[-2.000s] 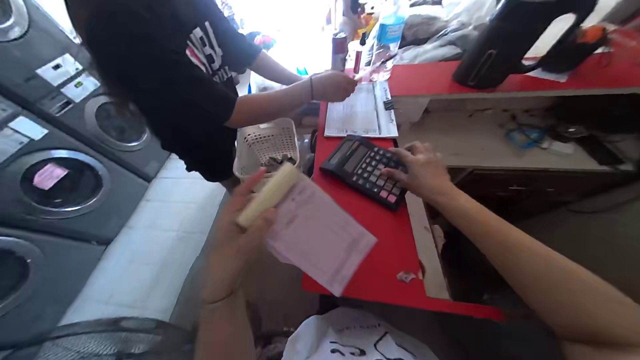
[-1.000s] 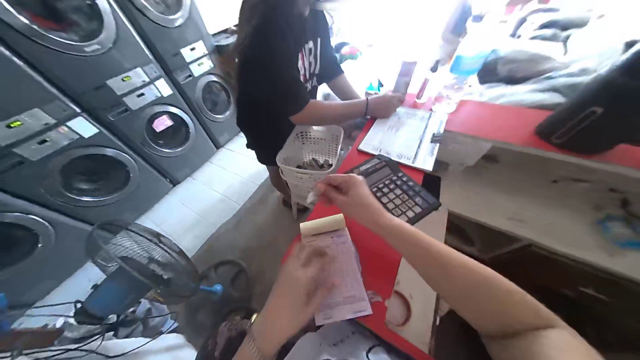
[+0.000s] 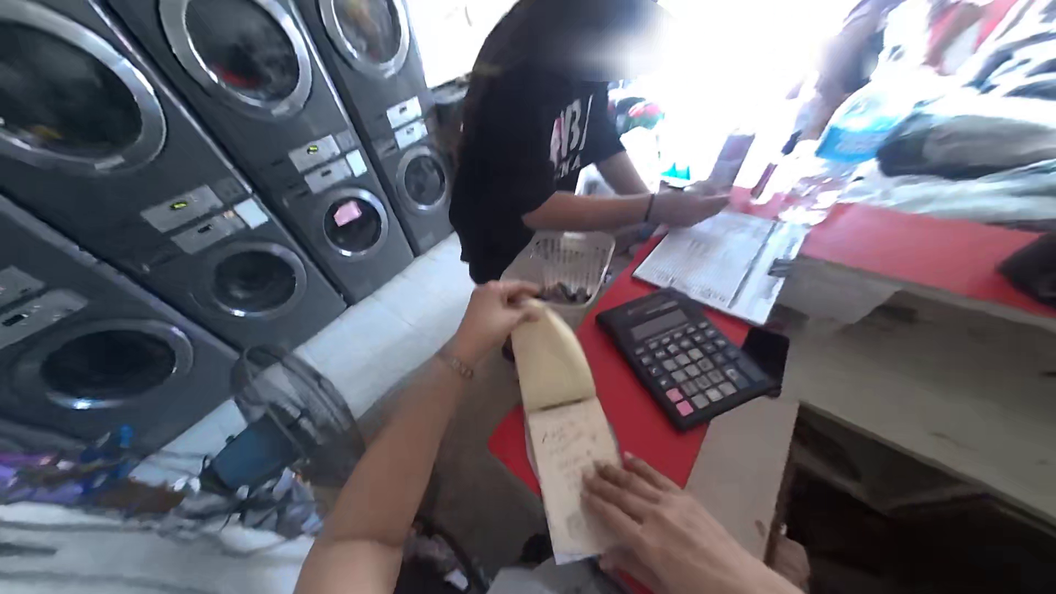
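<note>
A receipt pad [image 3: 569, 470] with handwriting on its page lies over the red counter's near edge. My left hand [image 3: 495, 322] pinches the top of its turned-up yellowish sheets [image 3: 551, 359]. Flat on the lower right of the pad rests my right hand [image 3: 652, 511], fingers spread. A black desk calculator [image 3: 689, 355] sits on the red counter just right of the pad, partly over a dark flat object [image 3: 766, 351]. Behind it lies a ruled sheet on a clipboard or folder [image 3: 709, 256].
Across the counter a person in a black T-shirt [image 3: 528, 148] leans over it, hands near the sheet. A white plastic basket [image 3: 569, 260] stands beside them. Stacked front-loading machines [image 3: 256, 276] line the left, with a fan [image 3: 280, 421] nearer. A plastic bottle [image 3: 850, 132] and piled fabric stand at right.
My right hand has left the calculator, where it was two seconds ago, and now lies on the pad. The pad's sheets, pink-white before, are turned up to a yellowish page. The view has swung left.
</note>
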